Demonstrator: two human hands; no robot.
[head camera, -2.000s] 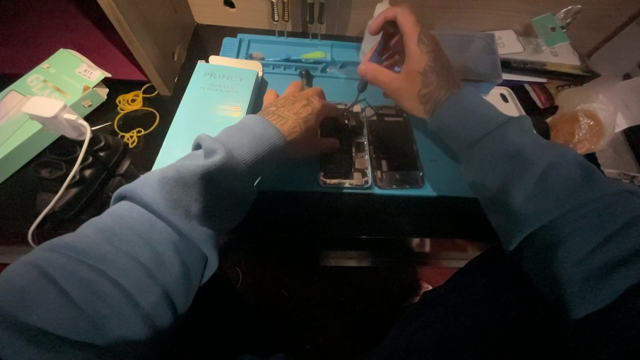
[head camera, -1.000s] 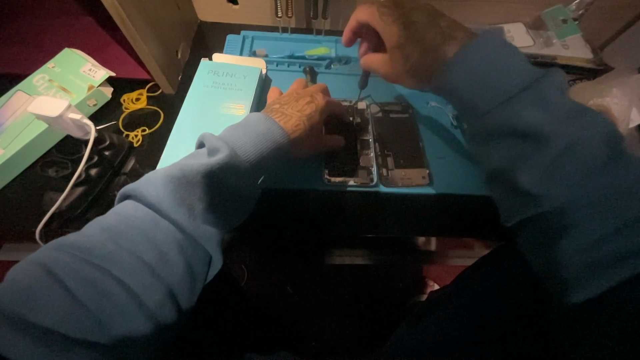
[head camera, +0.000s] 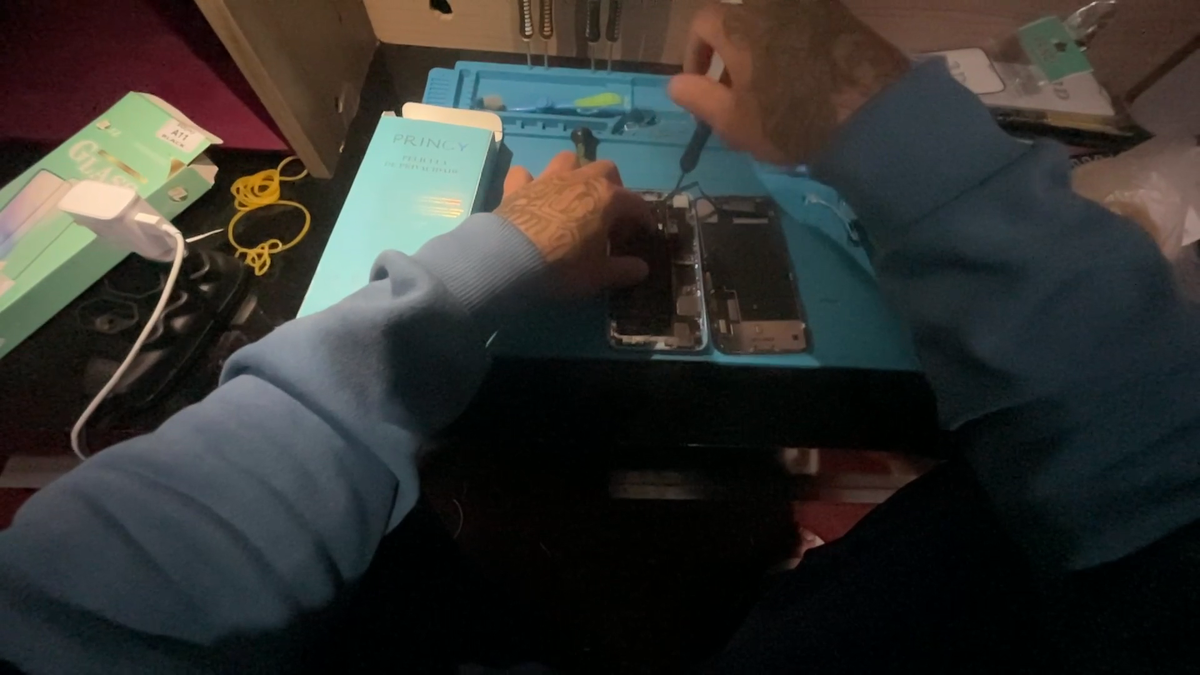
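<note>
An opened smartphone lies on a blue silicone repair mat. Its body is on the left, and the detached screen assembly lies beside it, inner side up. My left hand rests on the left edge of the phone body, its fingertips partly hidden in shadow. My right hand, above the phone, grips a small screwdriver, whose tip points down at the top of the phone body, near a flex cable. A dark-handled tool stands just beyond my left hand.
A turquoise box stands left of the phone. Farther left are a green box, a white charger and yellow cord. Small tools lie in the mat's rear tray. Packages sit at the back right.
The screwdriver in my right hand is more upright than two seconds ago, and the right forearm has swung in over the mat. My left hand stays at the phone body.
</note>
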